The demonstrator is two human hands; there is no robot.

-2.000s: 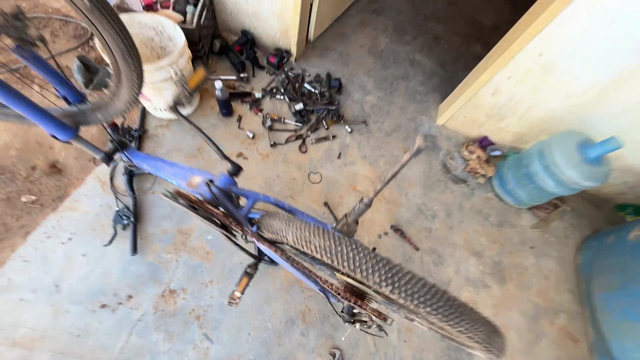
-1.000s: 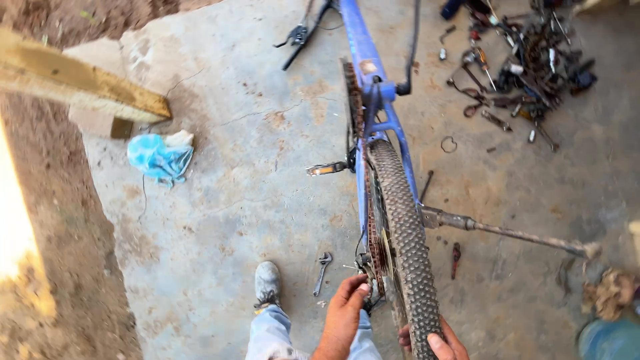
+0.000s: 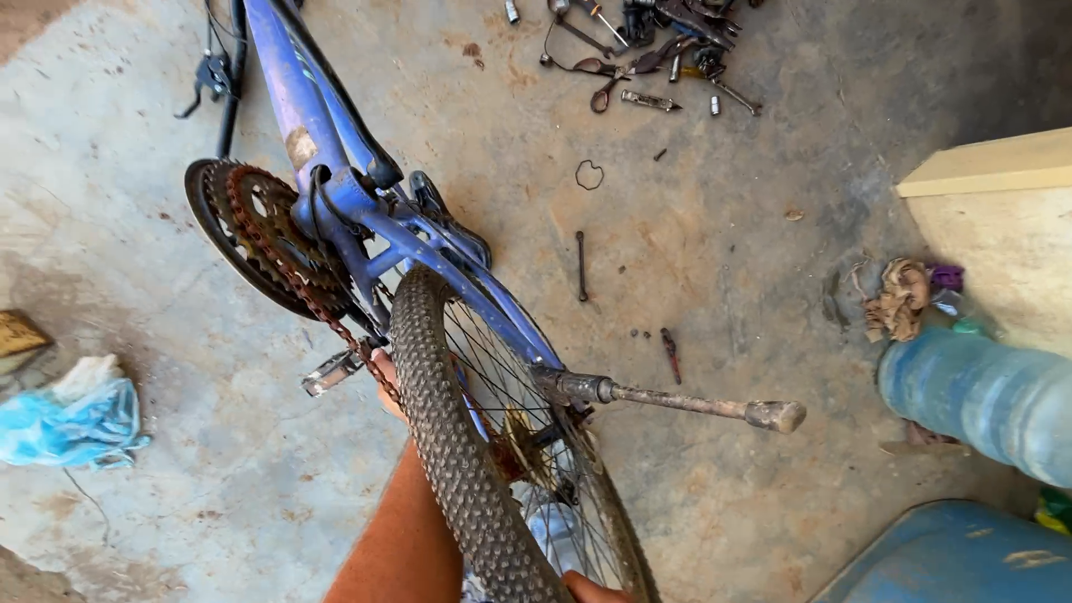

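Observation:
A blue bicycle frame (image 3: 335, 188) with a knobby rear tire (image 3: 452, 427) runs down the middle of the head view. My left hand (image 3: 386, 383) is at the rusty chain (image 3: 289, 272), near a pedal (image 3: 332, 373); the tire and chain hide most of its fingers. The forearm passes behind the tire. At the bottom edge, my right hand (image 3: 596, 590) is beside the tire and spokes, mostly cut off by the frame. Rusty chainrings (image 3: 260, 226) sit left of the frame. A kickstand (image 3: 687, 400) sticks out to the right of the wheel.
Scattered tools, with pliers (image 3: 615, 79) among them, lie at the top. A thin wrench (image 3: 581, 266) and small reddish tool (image 3: 672, 355) are on the concrete. A blue water jug (image 3: 980, 398) and blue barrel (image 3: 946, 557) stand right; a blue plastic bag (image 3: 75, 419) lies left.
My left hand has moved from the rear derailleur area to the chain near the pedal. The view has turned and come closer to the bicycle.

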